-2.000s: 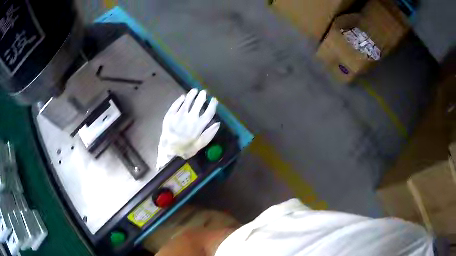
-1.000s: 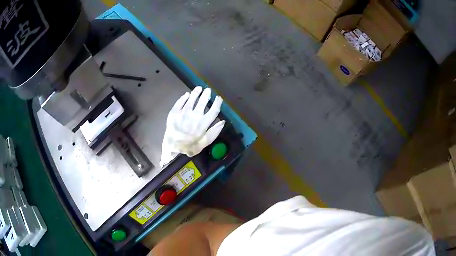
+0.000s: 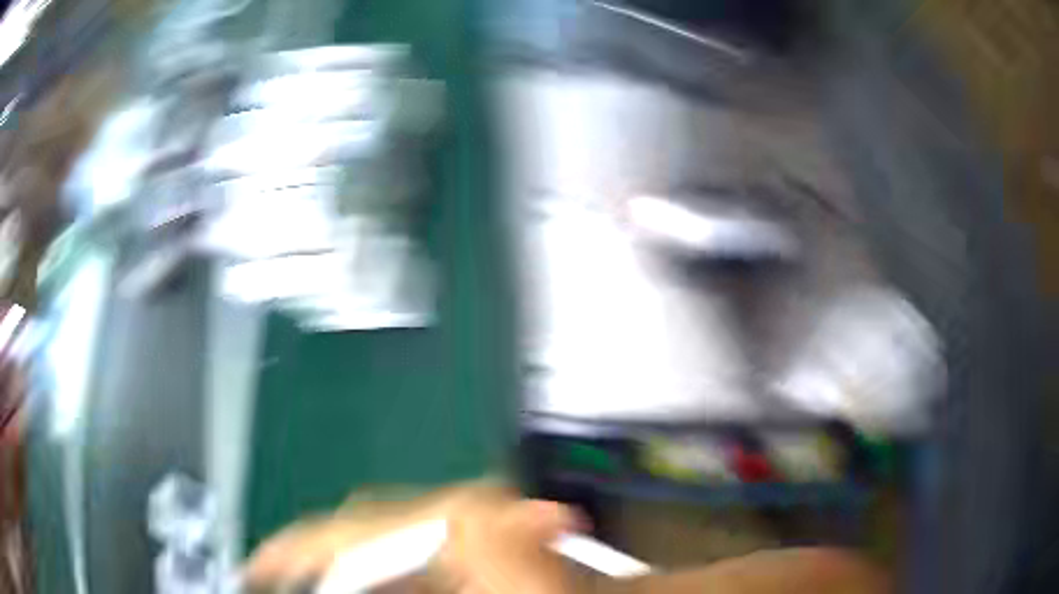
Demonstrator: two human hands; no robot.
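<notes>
The picture is strongly blurred. My right hand is at the bottom centre, its forearm running off right, with its fingers closed around a long white part. Skin left of it looks like my left hand, low at the green worktop's front; its grip is unclear. Another white piece shows by the right hand. White housings lie heaped on the green worktop. A white part sits in the dark fixture on the silver base plate.
The white glove lies on the plate's right side. The red stop button and green buttons line its front edge. The dark belt runs at left with white-grey pieces. Grey floor is at right.
The view has swung left, so the press plate now sits right of centre and the worktop and belt show. Hands with white parts have come into view at the bottom.
</notes>
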